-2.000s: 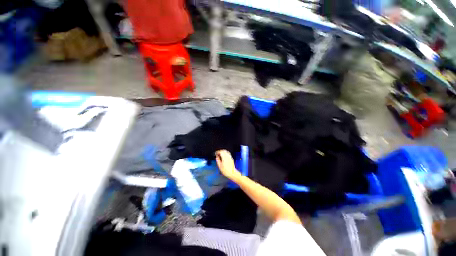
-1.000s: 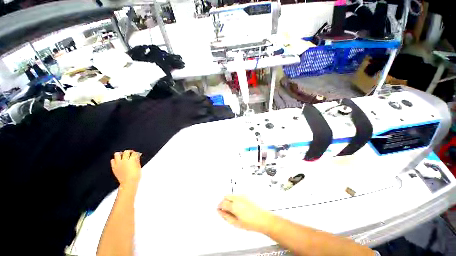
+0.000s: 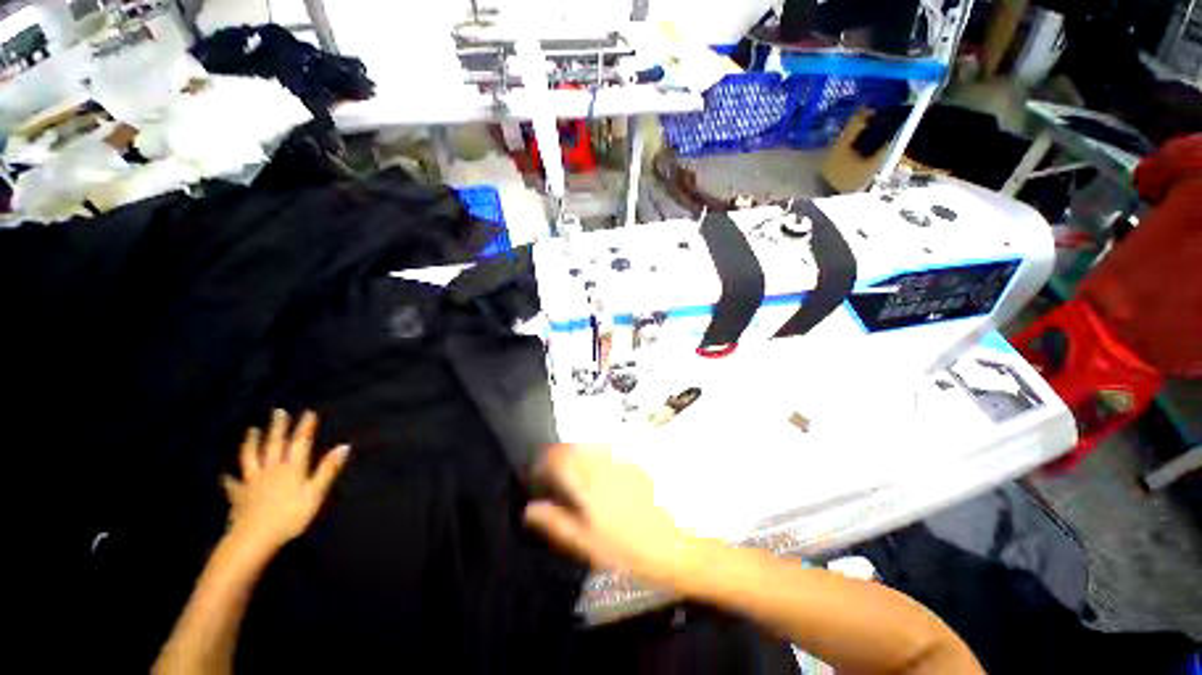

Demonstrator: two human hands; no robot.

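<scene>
The black garment (image 3: 396, 488) lies spread over the table left of the sewing machine and reaches its needle end. My left hand (image 3: 280, 481) lies on the cloth with its fingers spread. My right hand (image 3: 593, 508) is at the cloth's right edge, left and below the needle area (image 3: 606, 376); it is blurred, its fingers bent, and whether it grips the cloth cannot be told. The white machine head (image 3: 910, 251) has two black bands (image 3: 734, 284) hung over its arm. Thread snips (image 3: 678, 404) and a brown tab (image 3: 799, 422) lie on the bed.
Another machine table (image 3: 396, 112) stands behind, with blue crates (image 3: 751, 112) beside it. White cloth (image 3: 224, 125) is piled at the back left. A red stool (image 3: 1087, 363) and a person in red (image 3: 1160, 277) are at the right. Dark cloth (image 3: 989, 554) lies below the table's front right.
The black garment has been drawn right across the bare white table up to the needle end. My left hand lies flat on it. The view has shifted, bringing the red stool and person into sight.
</scene>
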